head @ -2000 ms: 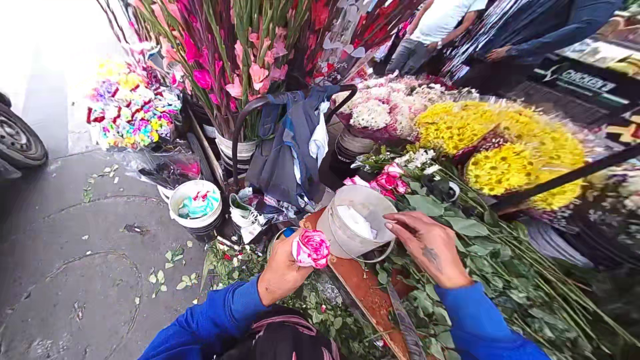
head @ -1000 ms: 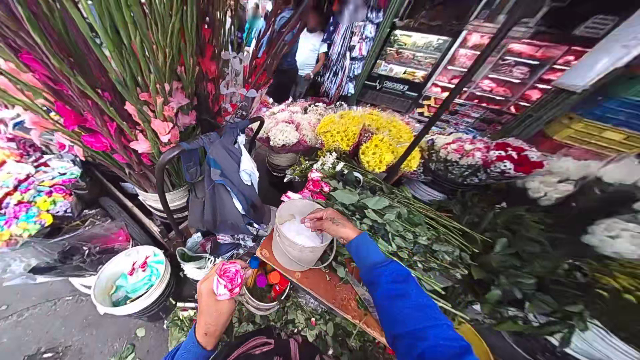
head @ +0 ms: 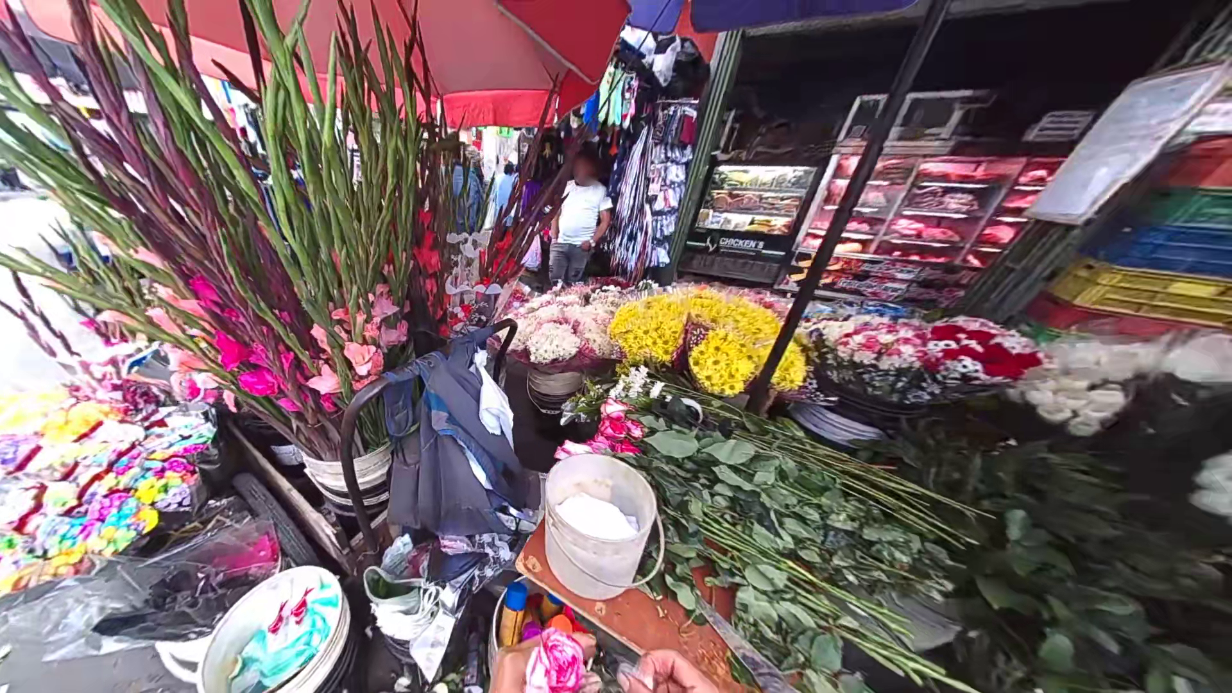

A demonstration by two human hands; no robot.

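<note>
At the bottom edge, my left hand [head: 520, 666] is closed around a pink and white rose [head: 555, 660], its bloom facing up. Just right of it is my right hand [head: 666, 671], fingers bent near the rose; whether it holds anything is unclear. Beyond both hands, a translucent plastic bucket [head: 589, 568] with white material [head: 597, 517] inside stands on a reddish-brown board [head: 640, 616]. A container of colored bottles or tubes [head: 513, 616] is directly behind my left hand. A knife-like metal blade [head: 741, 647] lies along the board's right side.
Long leafy rose stems [head: 770, 539] lie to the right. A dark jacket [head: 452, 433] hangs on a metal frame, left of the bucket. A white bucket [head: 207, 664] with turquoise material stands lower left. Yellow flowers [head: 722, 361] and tall gladioli [head: 356, 361] surround the area. A person [head: 580, 217] stands behind.
My right hand has left the translucent bucket's rim and come down beside the rose. My left hand still holds the rose. The view has tilted up.
</note>
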